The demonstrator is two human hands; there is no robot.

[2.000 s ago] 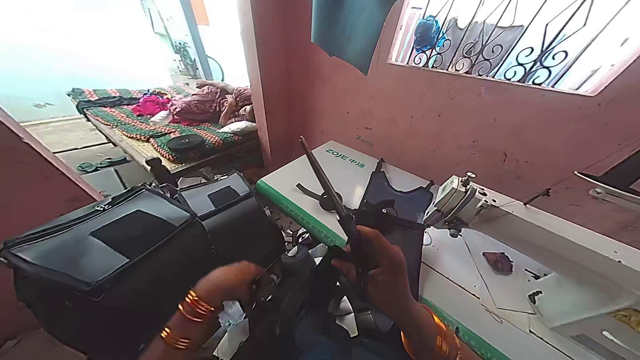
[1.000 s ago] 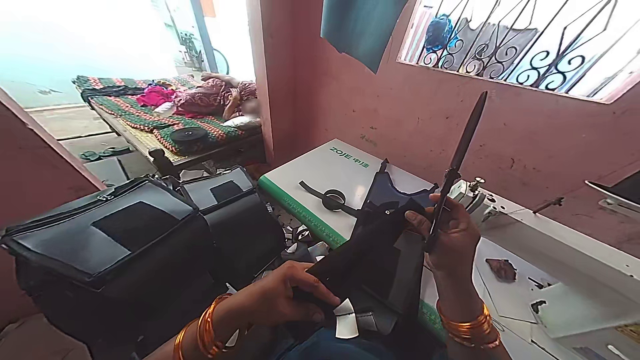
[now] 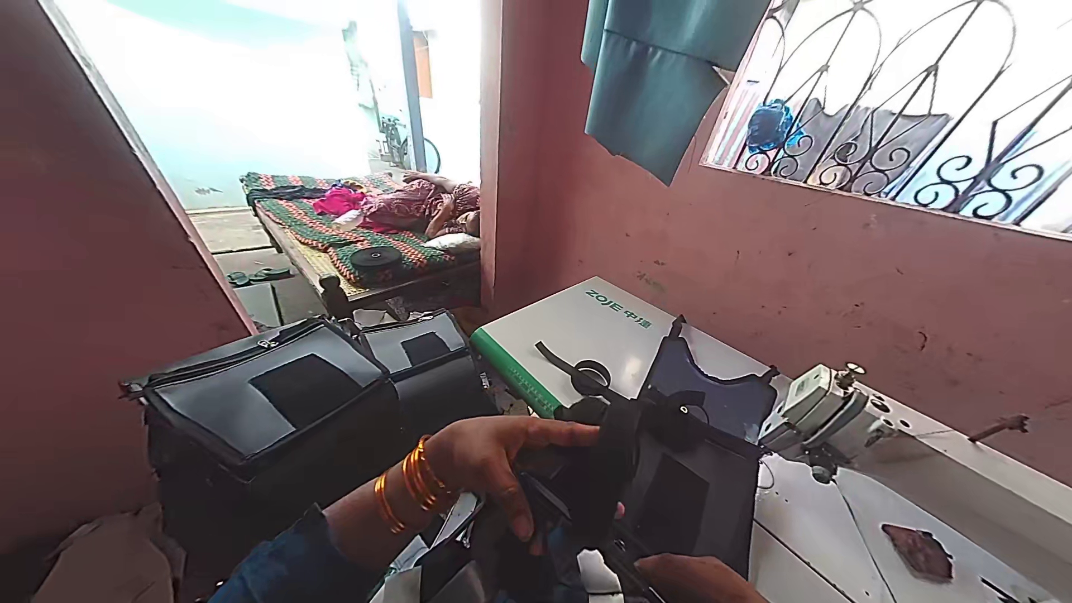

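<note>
Across the lower middle reaches my left hand (image 3: 494,461), with gold-coloured bangles at the wrist, its fingers on a black webbing strap (image 3: 610,469). My right hand (image 3: 695,578) is low, partly cut off by the bottom edge, beside the dark material; whether it holds anything is hidden. A dark, flat cut panel (image 3: 712,385) with a curved top edge lies just beyond the strap, partly on the white sewing machine table (image 3: 586,310). A small coil of black tape (image 3: 591,377) rests on the table past my left hand. White scraps (image 3: 596,574) show between the hands.
Black bags (image 3: 314,394) stand at left. A sewing machine head (image 3: 816,410) is at right, near a dark reddish piece (image 3: 919,553). Beyond the doorway, a person (image 3: 419,205) lies on a cot (image 3: 293,251). A grilled window (image 3: 904,126) is in the wall.
The long dark blade-like tool raised in my right hand a second ago is no longer visible. My right hand has moved down to the bottom edge, and my left hand has reached forward onto the strap.
</note>
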